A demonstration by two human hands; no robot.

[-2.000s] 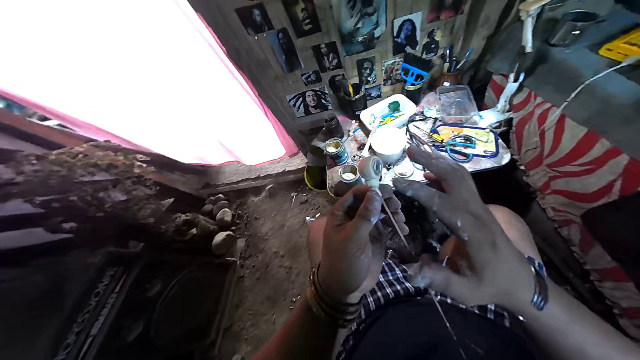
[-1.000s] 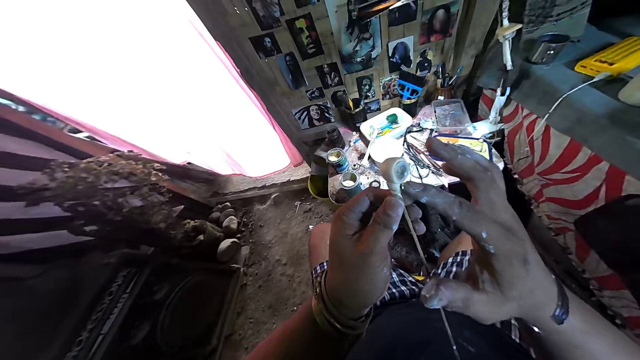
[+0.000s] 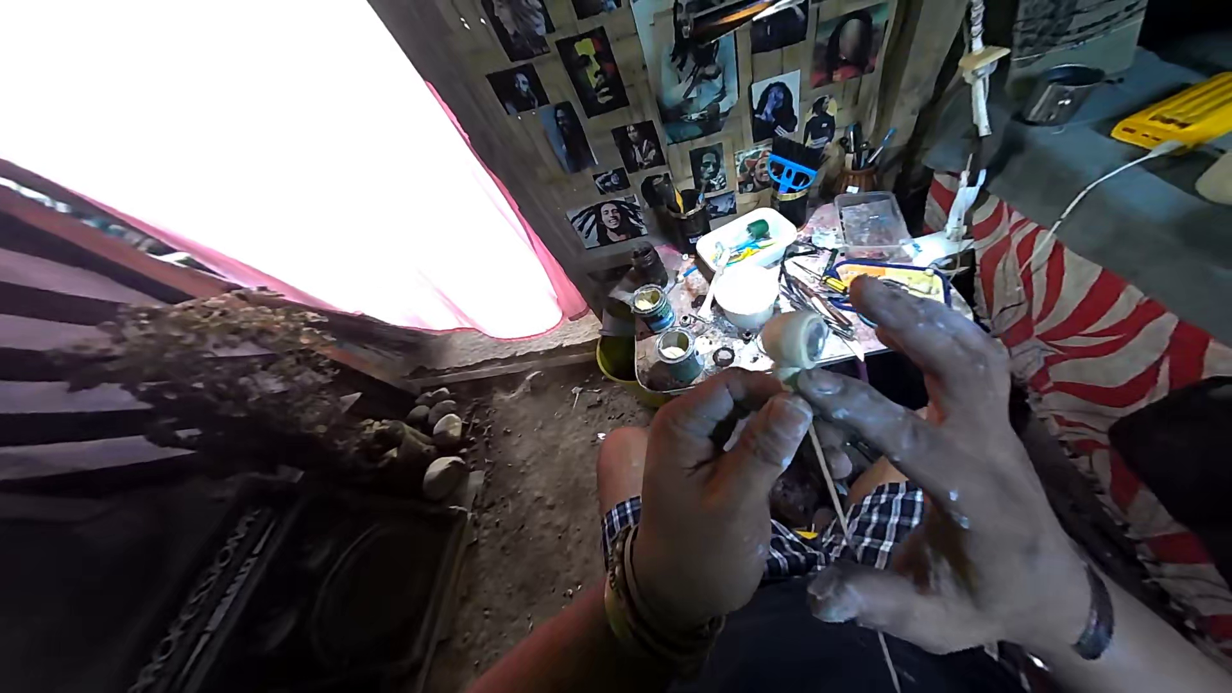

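My left hand [image 3: 707,481] pinches a small pale rounded piece [image 3: 794,339] at its narrow neck, between thumb and forefinger. A thin stick [image 3: 830,481] slants down from beneath the piece, past my lap. My right hand [image 3: 948,472] is spread, its fingers smeared with whitish material; one fingertip touches or nearly touches the neck of the piece, and the thumb is apart below. Just behind the piece stands a white tub [image 3: 746,292] on the cluttered small table. Two open jars, one [image 3: 654,306] behind the other [image 3: 678,354], stand left of it.
The table also holds a white tray [image 3: 712,252] with tools, a clear plastic box [image 3: 871,226], scattered hand tools [image 3: 808,303] and a cup of brushes [image 3: 685,226]. Striped cloth [image 3: 1088,356] lies at right. Stones [image 3: 444,476] rest on the dirt floor at left.
My left hand keeps hold of the pale piece. The fingers of my right hand have shifted a little around its neck. The view has moved slightly.
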